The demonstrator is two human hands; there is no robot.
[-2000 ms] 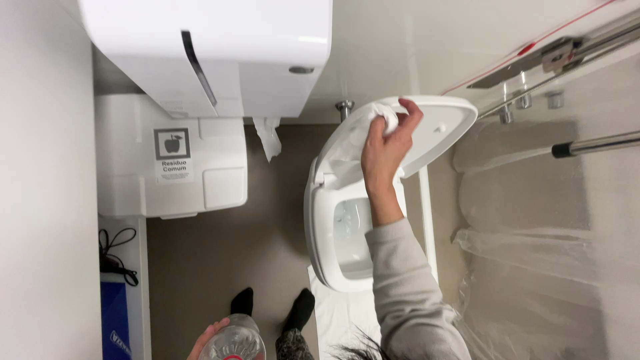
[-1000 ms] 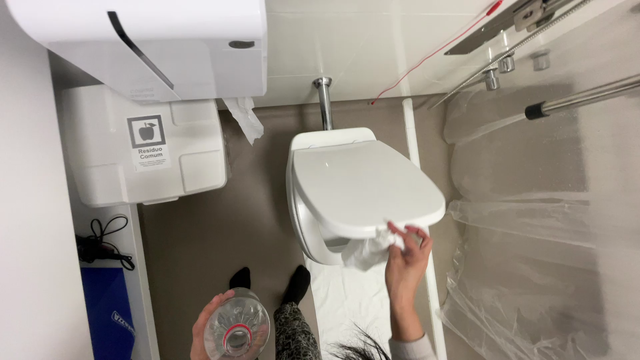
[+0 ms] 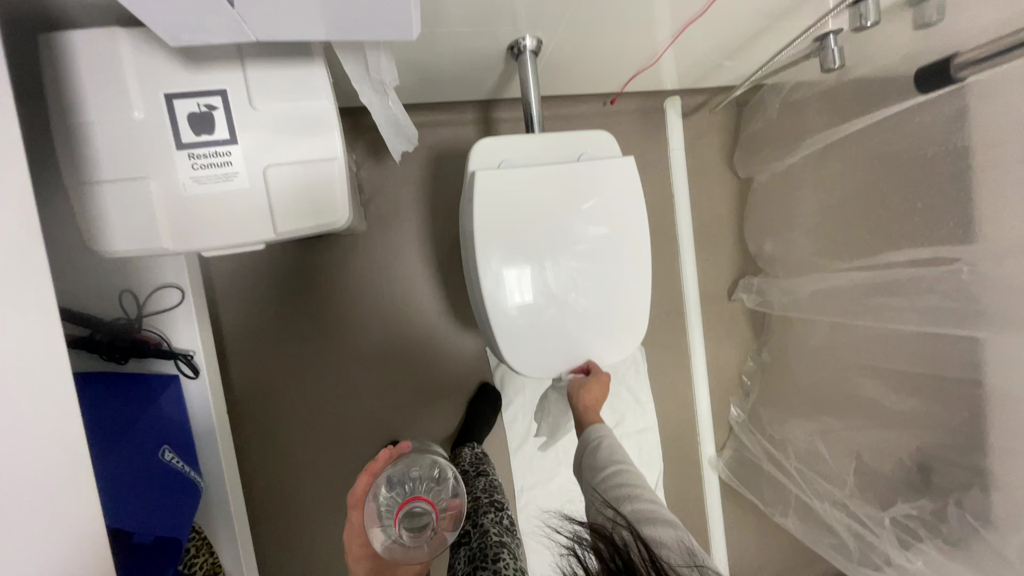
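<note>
A clear plastic bottle (image 3: 414,506) without a cap, a red ring at its neck, is held in my left hand (image 3: 370,512) at the bottom centre. The white toilet lid (image 3: 564,264) lies lowered over the bowl. At its front edge is my right hand (image 3: 589,392), its fingers pinching a crumpled white paper tissue (image 3: 554,412) that hangs below the lid. A white towel or mat (image 3: 552,488) lies on the floor beneath that hand.
A white waste bin (image 3: 296,144) stands at the upper left, with paper (image 3: 380,96) hanging beside it. Below it, a shelf holds black cables (image 3: 132,336) and a blue bag or box (image 3: 144,448). A translucent shower curtain (image 3: 864,304) hangs at the right, past a white floor strip (image 3: 692,320).
My right hand was on the raised lid and seat two seconds ago; the lid has since come down and the hand is at its front edge. The left hand still holds the bottle.
</note>
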